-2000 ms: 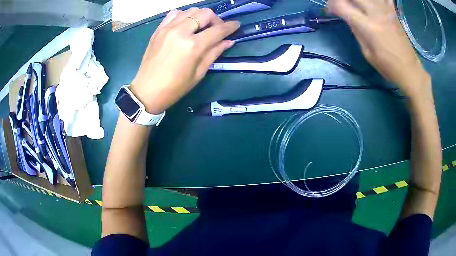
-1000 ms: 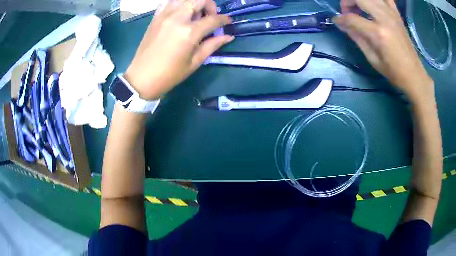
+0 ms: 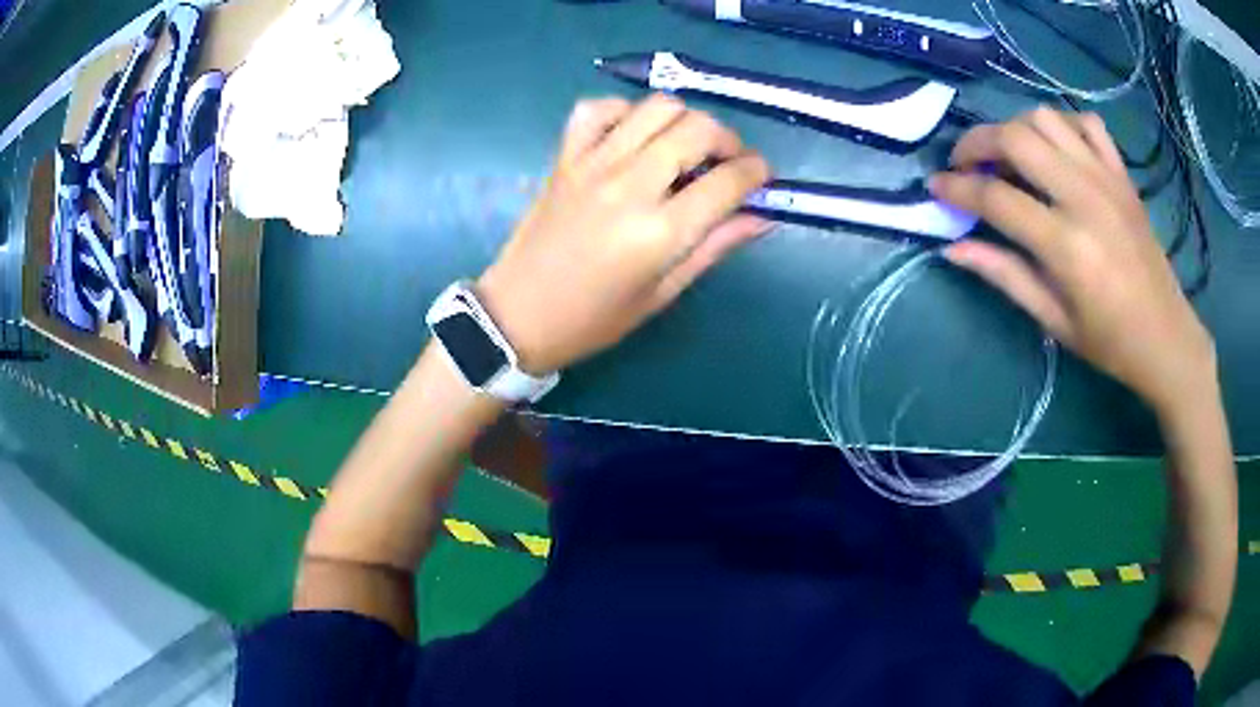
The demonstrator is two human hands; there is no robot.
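Note:
A white-sided 3D pen [image 3: 860, 209] lies across the mat between my hands. My left hand [image 3: 643, 228] grips its front end, and its tip is hidden by the fingers. My right hand [image 3: 1057, 228] holds its curved rear end. Another white-sided pen [image 3: 815, 102] lies just beyond it, with its dark tip to the left. A black-faced pen [image 3: 884, 33] with small lit digits lies farther off. A clear filament coil [image 3: 929, 477] lies below the rear of the held pen and overhangs the bench edge.
At the left, an open cardboard tray [image 3: 239, 304] holds jumbled pens [image 3: 152, 207]. A crumpled white cloth [image 3: 307, 111] lies beside it. Black cables [image 3: 1191, 152] and more clear filament [image 3: 1223, 124] lie at the upper right. Yellow-and-black tape [image 3: 470, 533] runs along the green floor.
Both hands have left the black-faced pen and come nearer, onto the nearest white-sided pen. The view has shifted, so the tray and pens appear higher in the picture.

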